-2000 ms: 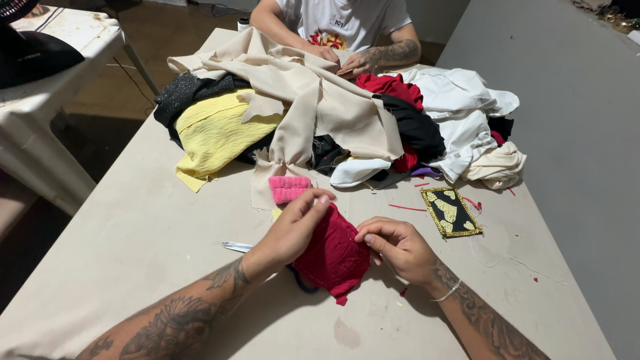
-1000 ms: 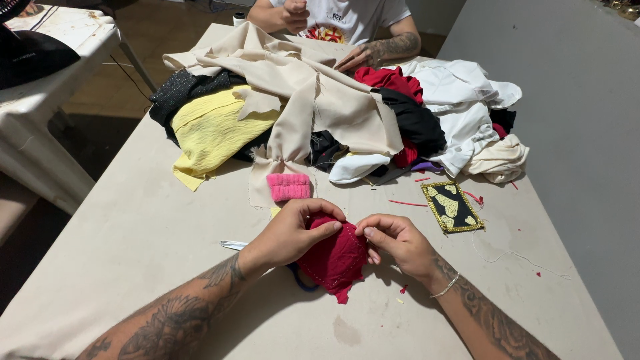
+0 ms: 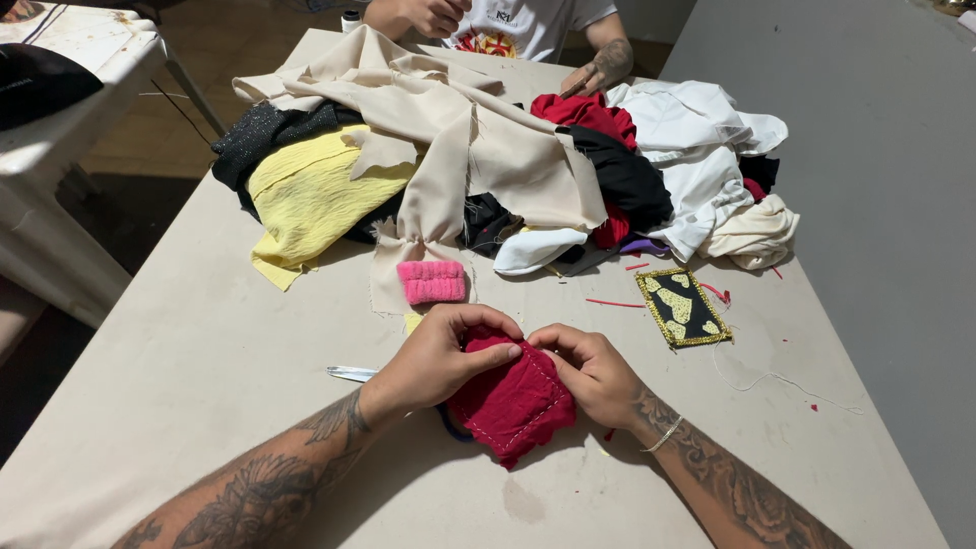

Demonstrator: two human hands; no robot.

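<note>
A dark red piece of fabric (image 3: 518, 400) with white running stitches along its edges is held up between my hands. My left hand (image 3: 435, 354) pinches its upper left edge between thumb and fingers. At the upper right edge, my right hand (image 3: 587, 370) pinches the cloth with its fingertips. Scissors (image 3: 352, 374) lie partly hidden beneath my left hand and the fabric; a blade and part of a blue handle show. Behind my hands sits a pink terry band (image 3: 431, 282). To the right lies a black patch with gold trim (image 3: 680, 306).
A heap of cloth spans the table's far side: yellow fabric (image 3: 328, 191), beige fabric (image 3: 518, 160) and white fabric (image 3: 694, 145). Red strips (image 3: 614, 303) and white thread (image 3: 770, 375) lie at right. A co-worker (image 3: 518, 30) sits opposite. A white plastic table (image 3: 46, 175) stands left.
The red fabric has been turned in my hands, so its stitched lines now show clearly. My hands have stayed close together around it. The co-worker's hand at the upper left has risen since the earliest frame.
</note>
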